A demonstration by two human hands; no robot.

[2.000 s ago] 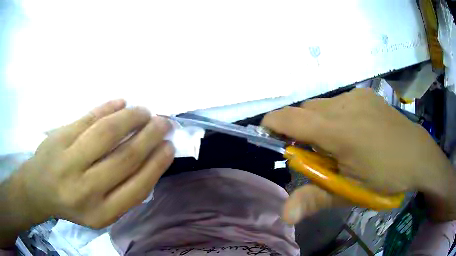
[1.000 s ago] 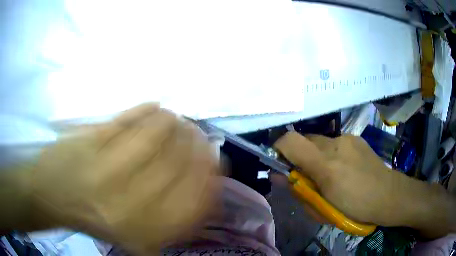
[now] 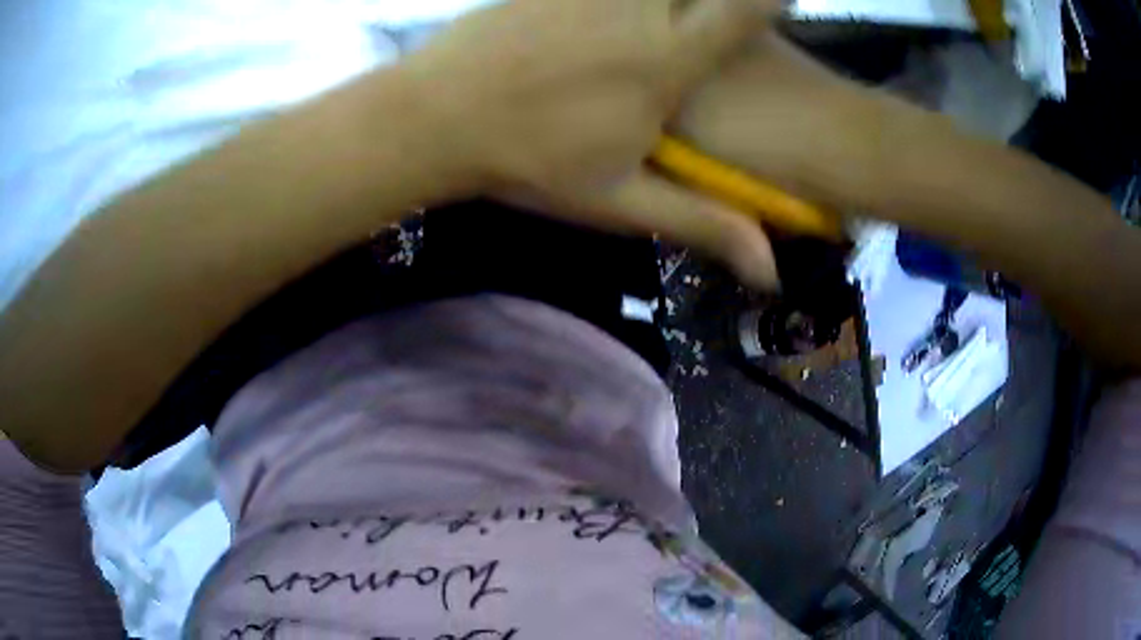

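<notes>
My left hand (image 3: 538,113) is at the top middle, its forearm crossing from the left edge, thumb pointing right. My right hand (image 3: 763,88) is partly behind it at the top, its forearm coming from the right edge. The orange-yellow scissors handle (image 3: 745,188) shows below my right hand, between the hands; the blades are hidden. White cloth (image 3: 213,75) lies on the table at the upper left. Whether my left hand holds anything is hidden by blur and overlap.
My lap in a pink printed garment (image 3: 451,438) fills the lower middle. White cloth (image 3: 163,531) hangs at the lower left. The dark floor (image 3: 763,438) with scraps and a white sheet (image 3: 932,363) shows at the right. The table's right part (image 3: 876,13) shows at the top.
The view has tipped down towards the lap and floor. My left hand has moved right, across to my right hand, and now overlaps it. The scissor blades have gone out of sight.
</notes>
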